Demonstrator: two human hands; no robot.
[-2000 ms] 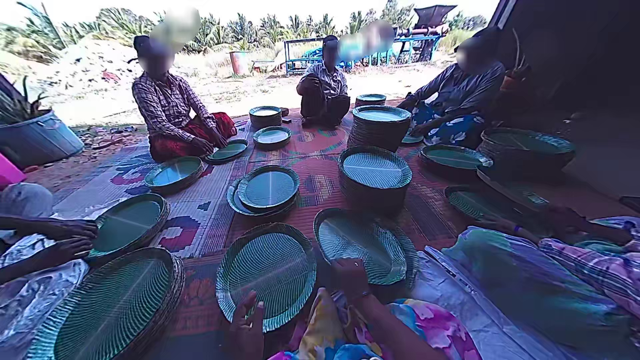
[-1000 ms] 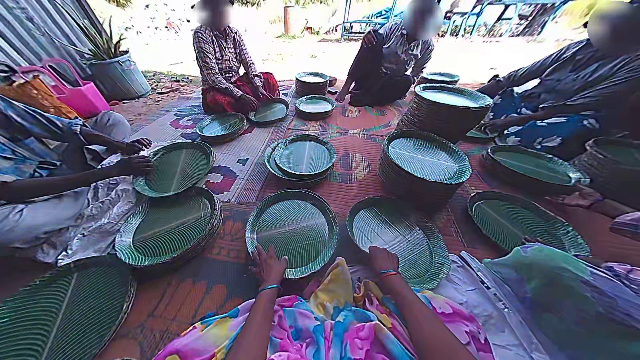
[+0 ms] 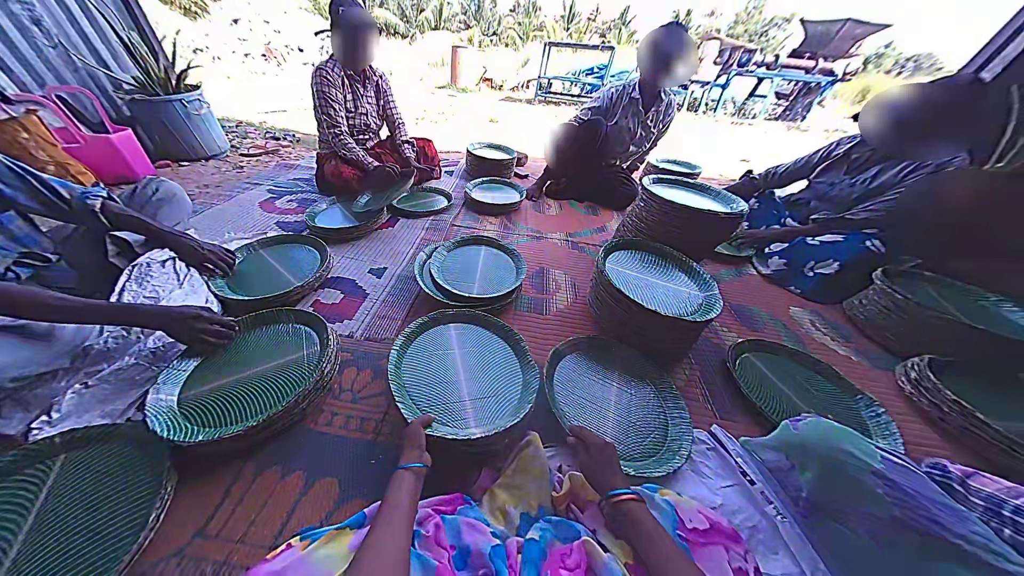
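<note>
A round green leaf-patterned plate (image 3: 464, 374) lies in front of me, on a stack partly hidden beneath it. My left hand (image 3: 416, 444) grips its near rim, thumb on top and fingers hidden below. To its right, another such plate (image 3: 612, 392) overlaps at least one more, and my right hand (image 3: 596, 456) rests at its near left edge; whether the fingers close on the rim is not clear. Beyond them are a low pile of plates (image 3: 478, 270) and a tall stack (image 3: 658, 280).
Several people sit around the patterned mats (image 3: 360, 384) with more plate stacks. At left, a co-worker's hands touch two stacks, the nearer being a wide one (image 3: 248, 376). A plastic sheet (image 3: 824, 480) lies at my right. A pink bag (image 3: 108, 144) and a planter (image 3: 180, 124) stand far left.
The left co-worker's plate, raised a second ago, now lies low, and that person's hands are on two stacks. The far left person has lifted a plate. My hands stay near the same two plates.
</note>
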